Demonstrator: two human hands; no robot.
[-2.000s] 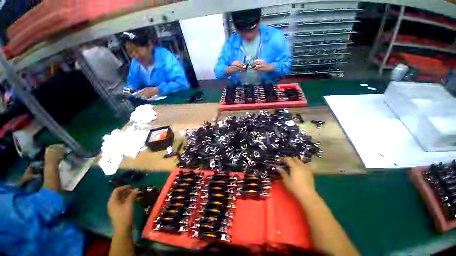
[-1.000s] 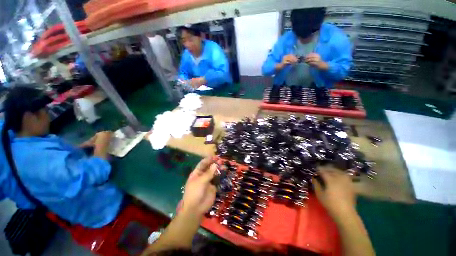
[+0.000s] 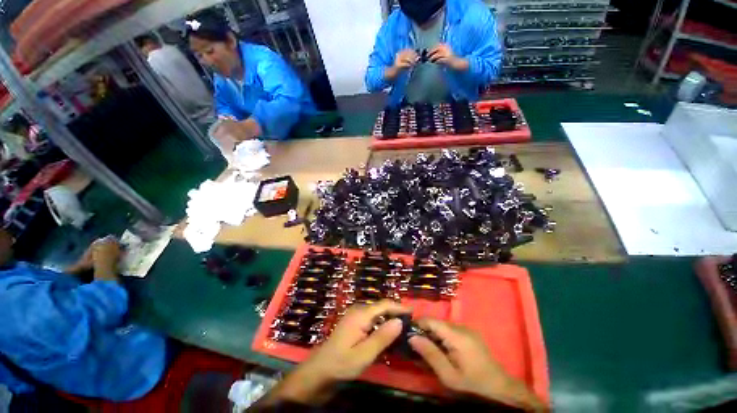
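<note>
My left hand [image 3: 365, 339] and my right hand [image 3: 452, 355] meet over the front of the orange-red tray [image 3: 529, 323]. Both hold a small dark part [image 3: 406, 332] between their fingertips; its details are blurred. In the tray, black-and-chrome parts [image 3: 311, 292] lie in columns at the left and middle, some with yellow marks, and a shorter group lies to their right. My hands cover part of the middle column. Behind the tray is a large loose heap of black-and-chrome parts [image 3: 428, 202] on brown board.
A small black box [image 3: 276, 196] and crumpled white pieces [image 3: 218, 206] lie left of the heap. Round black pieces [image 3: 230, 262] lie on the green surface. A white sheet [image 3: 622, 193] lies at right. Another filled tray [image 3: 452, 139] stands behind the heap. Co-workers sit opposite and at left.
My left hand has moved from the tray's left side, and my right hand from the heap's front edge, to meet over the tray with a part between them. The view has shifted too.
</note>
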